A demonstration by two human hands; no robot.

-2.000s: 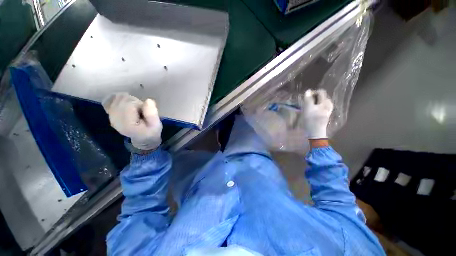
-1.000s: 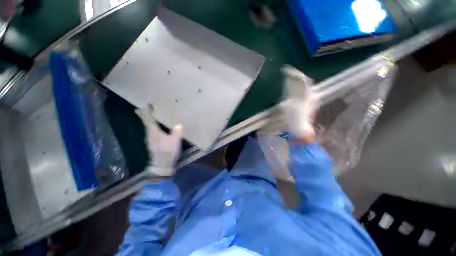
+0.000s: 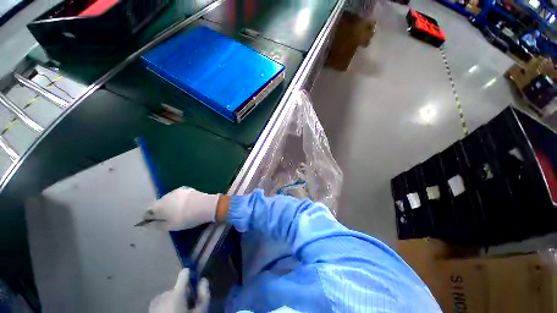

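Observation:
A silver-grey metal tray [image 3: 101, 232] with small holes and a blue front edge lies on the green bench at the lower left. My right hand [image 3: 186, 209], in a white glove, is over the tray beside its blue edge. A small thin dark object [image 3: 148, 222] sticks out from its fingertips; I cannot tell what it is. My left hand [image 3: 180, 298], also gloved, is low in the picture, partly cut off, with its fingers around the tray's blue edge near the corner.
A glossy blue unit [image 3: 214, 70] and small metal pieces [image 3: 166, 114] lie farther up the bench. A clear bag [image 3: 305, 156] with scraps hangs from the aluminium rail [image 3: 262, 145]. A black crate [image 3: 91, 24] is at upper left. Stacked black bins [image 3: 470, 183] stand right.
The view has swung round towards the right. My right hand has moved from beside the bag to over the tray, with the small dark object now visible. My left hand is now at the tray's blue edge.

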